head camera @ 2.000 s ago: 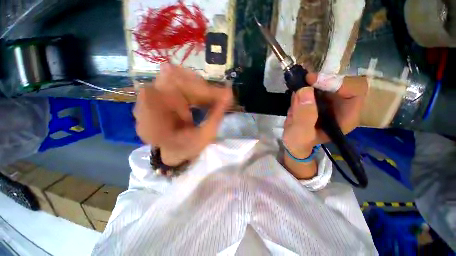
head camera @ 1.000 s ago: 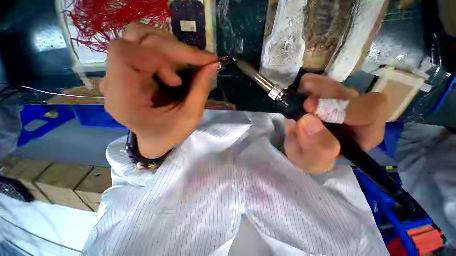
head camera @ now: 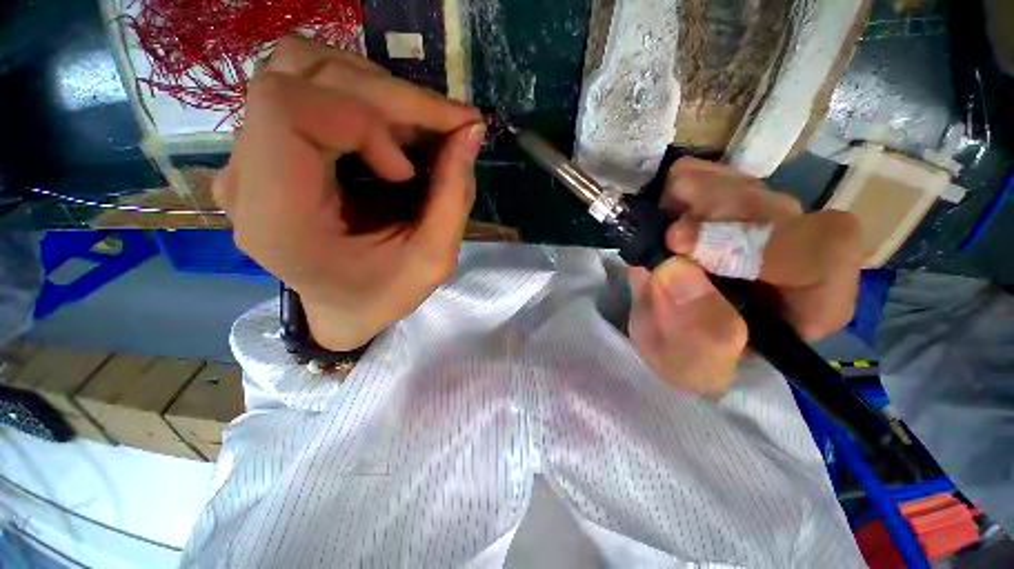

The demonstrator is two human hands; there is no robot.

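Observation:
My left hand (head camera: 345, 189) pinches a tiny dark component (head camera: 490, 125) between thumb and forefinger, over the green bench. The component is small and partly hidden by the fingertips. My right hand (head camera: 745, 261), with white tape on one finger, holds the black soldering iron (head camera: 639, 230) like a pen. Its metal tip points up and left and ends beside the component; whether they touch cannot be told. A pile of red lead wires (head camera: 228, 50) lies on the pale wire board (head camera: 167, 156) behind my left hand.
The cleaning pad with its brown strip (head camera: 712, 83) and rough white block (head camera: 628, 100) lies behind the iron. A tan taped block (head camera: 890, 206) is at right. The black fixture (head camera: 403, 47) is at the board's edge. A thin solder wire (head camera: 100, 202) reaches in from the left.
Since two seconds ago, the iron tip has come down and left to the component at my left fingertips. Over the last second, both hands have stayed nearly still, as the view shifted slightly.

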